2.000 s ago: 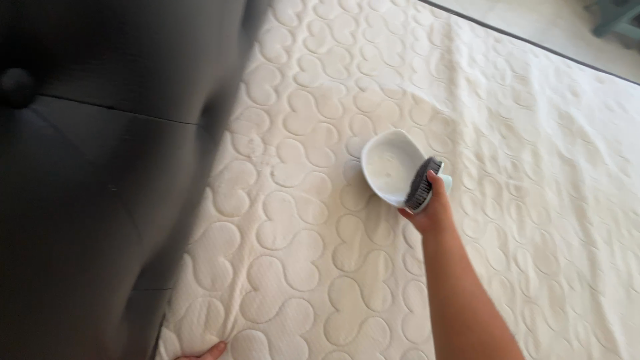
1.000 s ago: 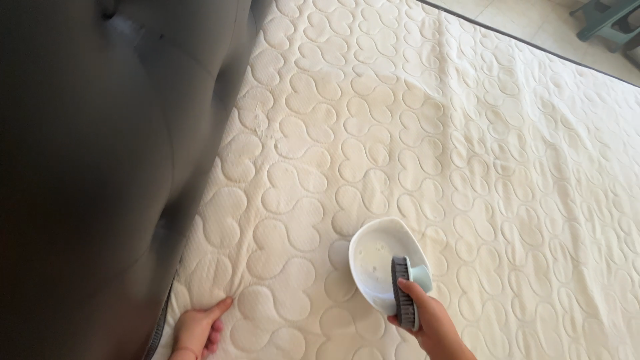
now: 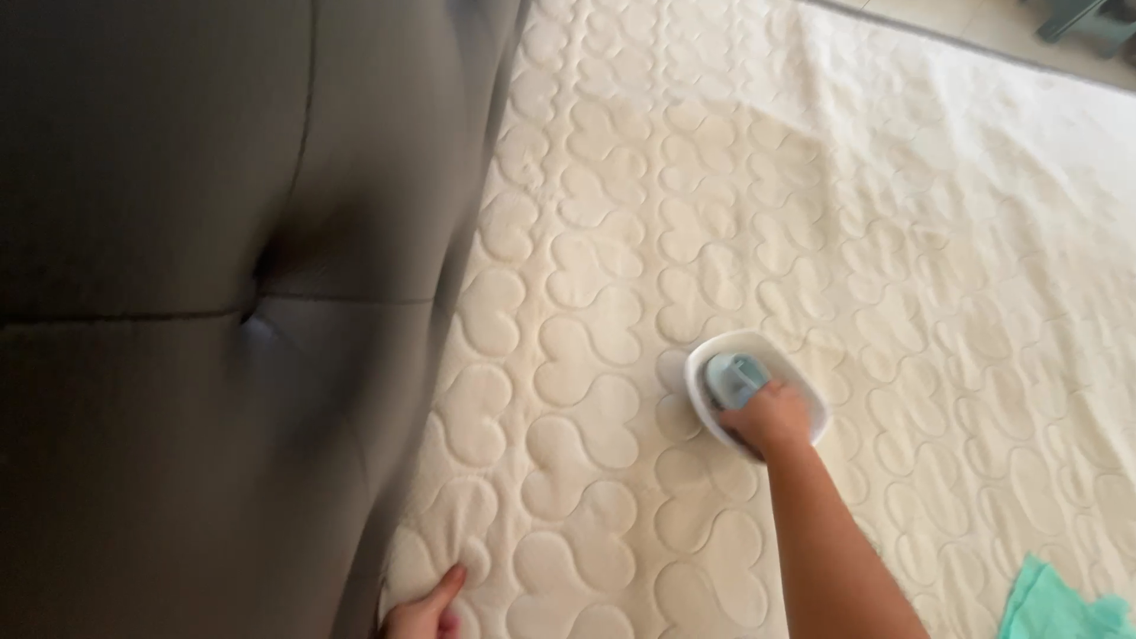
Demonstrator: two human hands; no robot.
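Observation:
My right hand (image 3: 774, 415) grips a light blue scrubbing brush (image 3: 737, 380) and holds it inside a white bowl (image 3: 809, 395), which rests on the quilted cream mattress (image 3: 586, 337). The brush has its back up, and its bristles are mostly hidden down in the bowl. At the bottom edge, my left hand (image 3: 428, 612) touches the mattress beside the headboard; one finger lies along the fabric, the other fingers are partly cut off by the frame, and whether they pinch the fabric is unclear.
A dark tufted headboard (image 3: 177, 399) fills the left side, against the mattress edge. A mint green cloth (image 3: 1056, 603) lies at the lower right corner. Beyond the mattress, pale floor tiles (image 3: 941, 18) and part of a grey-green stool or similar item (image 3: 1087, 22) show.
The brush, held upright at the bowl's right side a second ago, is now down inside the bowl with its back up. The green cloth has come into view.

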